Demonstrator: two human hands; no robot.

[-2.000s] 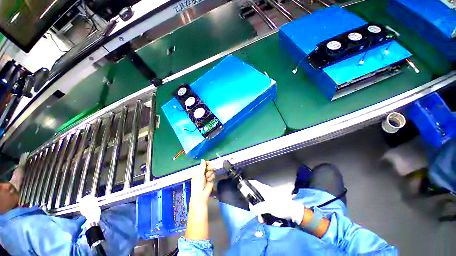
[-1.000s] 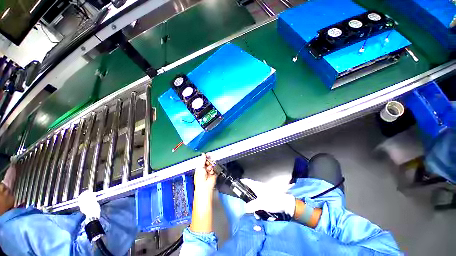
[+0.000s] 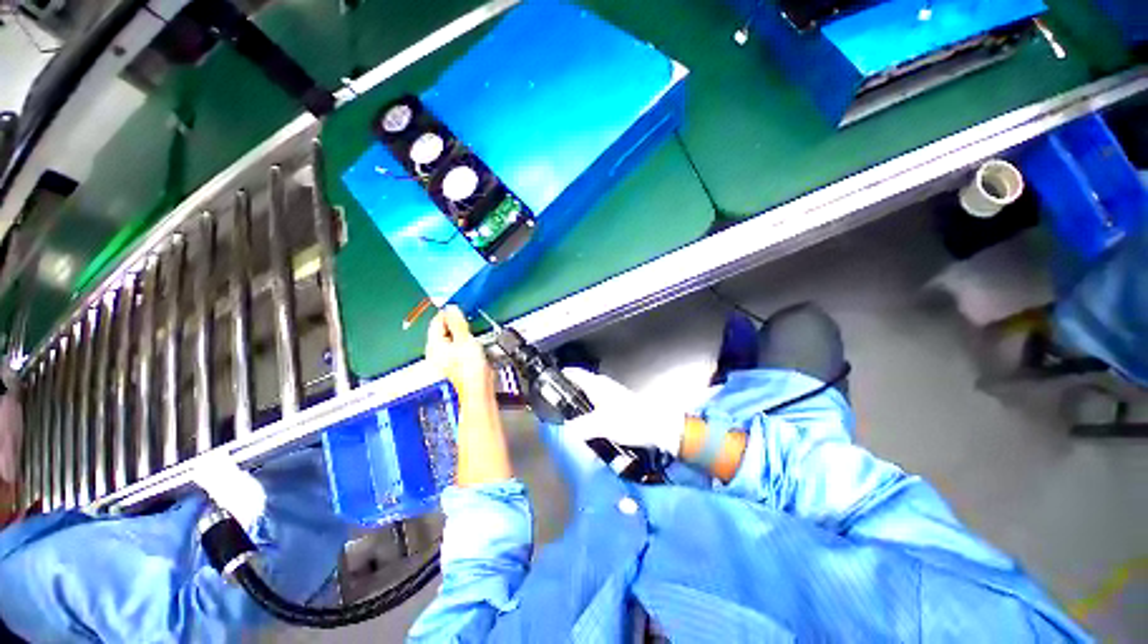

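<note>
A flat blue box [image 3: 567, 101] lies at an angle on a dark green pallet [image 3: 378, 330]. Three black fans with white hubs [image 3: 428, 155] and a small green circuit board [image 3: 497, 222] sit across its top. My right hand [image 3: 617, 415], in a white glove, holds a black electric screwdriver [image 3: 541, 377], its thin bit pointing up towards the box's near corner. My bare left hand [image 3: 456, 342] is at that corner, over the rail, fingers closed together. Whether it pinches a screw is too small to tell. Orange-red wire ends [image 3: 417, 315] stick out beside it.
A pale rail [image 3: 604, 302] runs along the line's near edge. A blue parts bin [image 3: 384, 459] hangs below it. Rollers [image 3: 202, 327] are at left. A second blue box [image 3: 932, 44] is at upper right. A white-gloved hand [image 3: 233, 491] of another person is at lower left; a white cup-like ring [image 3: 992, 186] is at right.
The view has shifted, so the boxes appear higher. My left hand has moved up from the rail to the near box's corner, and the screwdriver in my right hand has come up with it.
</note>
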